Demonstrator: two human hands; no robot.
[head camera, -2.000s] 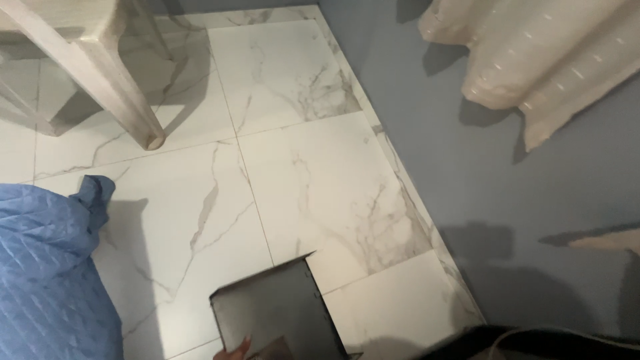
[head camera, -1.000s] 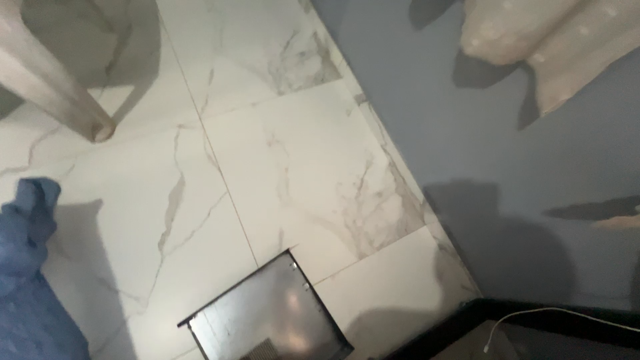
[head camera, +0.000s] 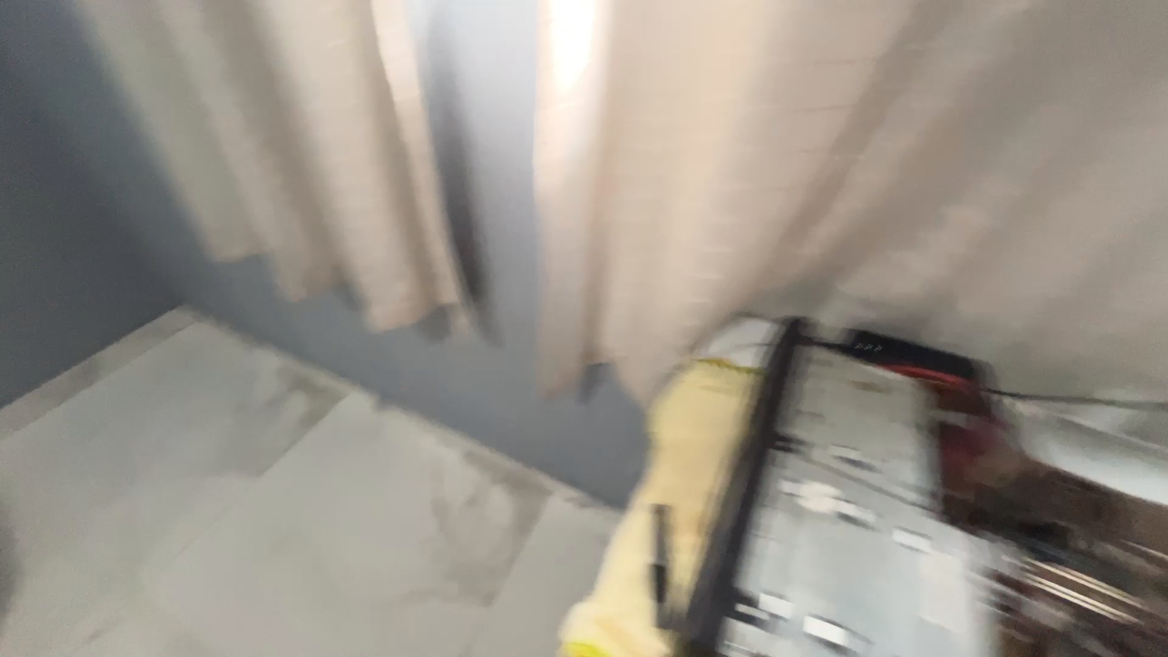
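Note:
Neither my left hand nor my right hand shows in the blurred head view. At the lower right lies an open metal case of an electronic device (head camera: 849, 520), with a dark rim along its left side and small white parts on its grey metal. Beneath and left of it is a yellow cloth (head camera: 693, 456). A slim black tool or pen (head camera: 659, 566) rests on the cloth beside the dark rim. Past the case's far end sits a black and red object (head camera: 922, 360), too blurred to name.
Light curtains (head camera: 684, 164) hang across the top and right, in front of a grey-blue wall (head camera: 511, 411). Marble-look floor tiles (head camera: 347, 511) fill the lower left, meeting the wall at a pale baseboard. A thin dark cable (head camera: 1077, 399) runs to the right edge.
The view has swung far round, from the floor to the curtains and the open case. The dark metal panel, plastic chair and blue cloth seen earlier are out of view.

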